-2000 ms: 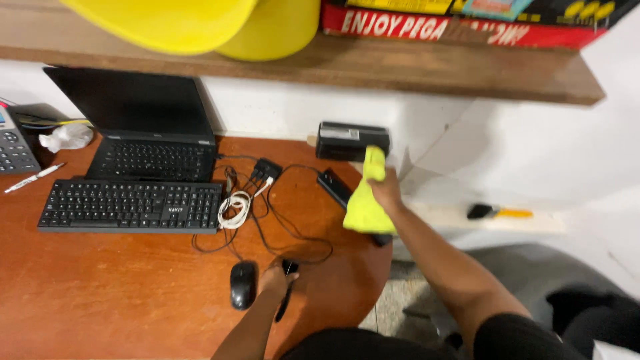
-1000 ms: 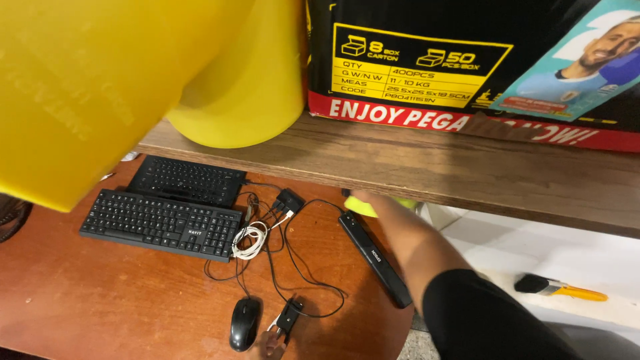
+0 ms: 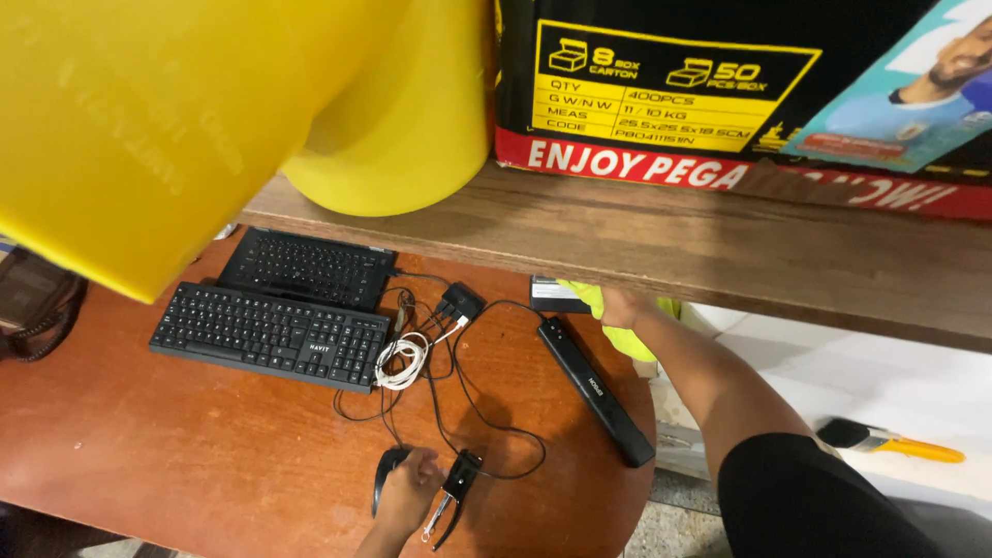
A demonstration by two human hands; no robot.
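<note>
My right hand [image 3: 624, 308] is closed on a bright yellow-green cloth [image 3: 632, 341] at the desk's back right corner, just under the shelf; part of the cloth is hidden by the shelf edge. Beside it lies a black box-like device with a pale label [image 3: 559, 296]. My left hand [image 3: 415, 480] rests between a black computer mouse [image 3: 385, 473] and a black-and-metal stapler or punch [image 3: 463, 477], fingers loosely curled; whether it touches the mouse is unclear. A black Epson bar-shaped scanner [image 3: 595, 391] lies slantwise on the desk, cabled to a black hub [image 3: 461, 301].
A wooden shelf [image 3: 542, 232] overhangs the desk, bearing a black and red carton [image 3: 659, 77] and yellow containers [image 3: 395, 116]. A black Havit keyboard [image 3: 267, 333] lies before a laptop [image 3: 310, 267]. Coiled white cable [image 3: 403, 363] sits beside it. A paintbrush [image 3: 891, 442] lies on the right ledge.
The view has moved nearer the shelf. My right hand has moved with the cloth from beside the scanner toward the back, partly beneath the shelf. My left hand has left the stapler-like tool, which it touched earlier.
</note>
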